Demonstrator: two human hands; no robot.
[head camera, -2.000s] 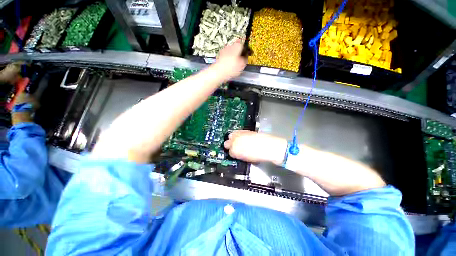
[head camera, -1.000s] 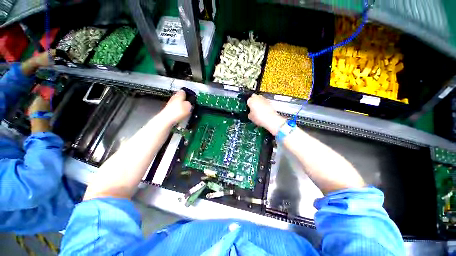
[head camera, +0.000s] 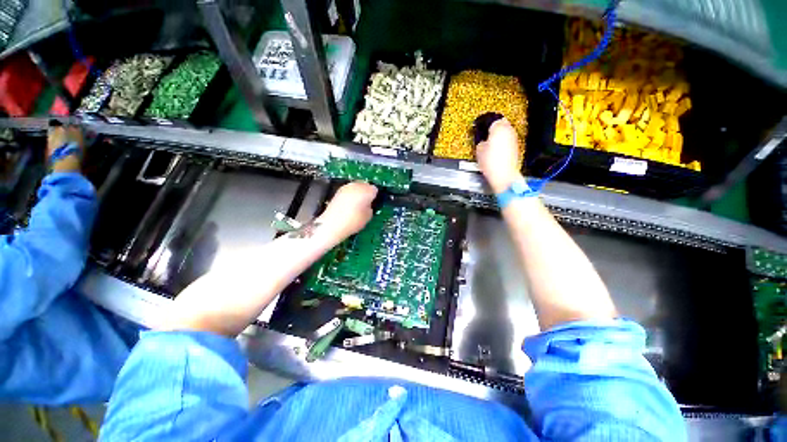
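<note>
The large green circuit board (head camera: 401, 259) lies in its black carrier (head camera: 457, 285) in front of me. A narrow green strip board (head camera: 367, 173) lies at the carrier's far edge by the rail. My left hand (head camera: 352, 205) is over the main board's far left corner, fingers bent down; I cannot tell if it holds a part. My right hand (head camera: 498, 148), with black coverings on its fingertips, reaches into the bin of small yellow components (head camera: 466, 104). Its fingertips are at the heap, and whether they grip a piece is hidden.
Off-white components (head camera: 399, 108) fill the bin left of the yellow ones; large yellow-orange blocks (head camera: 621, 104) fill the right bin. A blue coiled cord (head camera: 587, 67) hangs to my right wrist. Metal latches (head camera: 326, 338) sit at the carrier's near edge. A neighbouring worker's hand (head camera: 65, 138) is at left.
My right hand has moved from the strip board up and right into the small yellow bin. My left hand has moved from the strip's left end right and nearer, over the main board's corner.
</note>
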